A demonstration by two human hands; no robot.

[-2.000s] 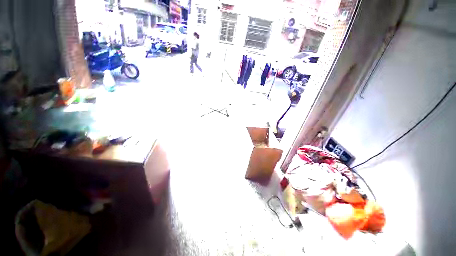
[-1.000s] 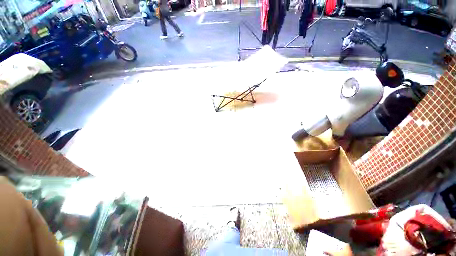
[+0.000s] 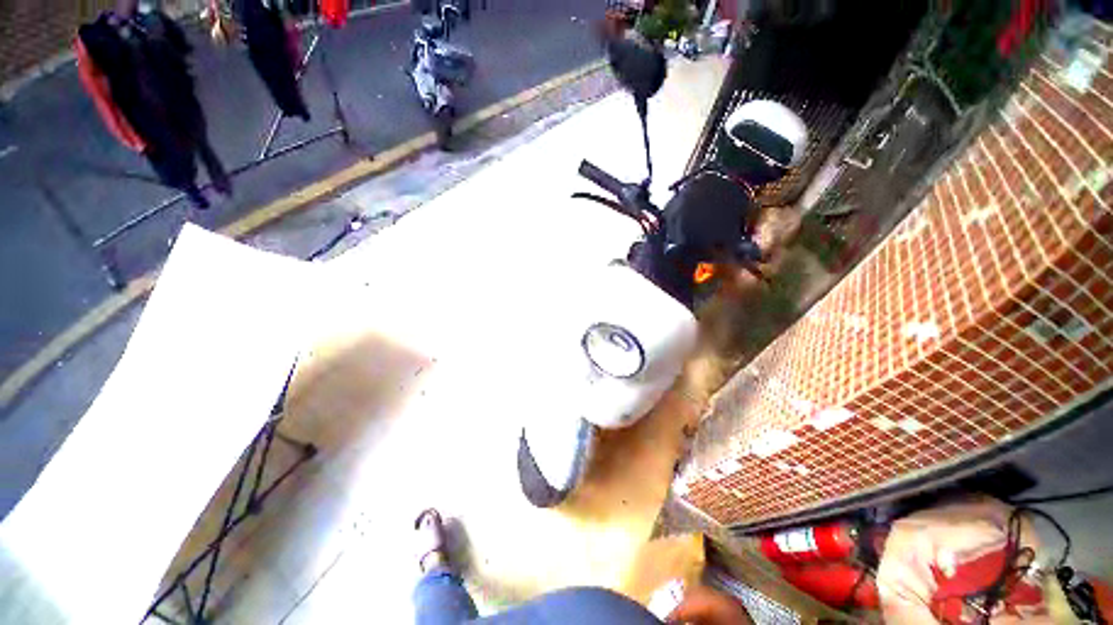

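Neither of my hands shows clearly. A small skin-toned patch at the bottom edge, beside the carton, is too blurred and cut off to name. Nearest in front of me are the white-topped folding table (image 3: 159, 403) on thin dark legs at the left, and the white-fronted electric scooter (image 3: 641, 330) by the brick wall. A brown carton (image 3: 665, 564) is cut off at the bottom edge. My leg and foot (image 3: 437, 549) show at the bottom.
The tiled brick wall (image 3: 915, 317) runs along the right. Red cylinders (image 3: 815, 545) and a pale bundle (image 3: 934, 549) lie at its foot. A garment rack (image 3: 220, 189) with dark and red clothes and another scooter (image 3: 439, 71) stand at the roadside.
The view has moved from inside the room to the pavement and turned right. The folding table and white scooter are now nearer, and the blue three-wheeler has left the view.
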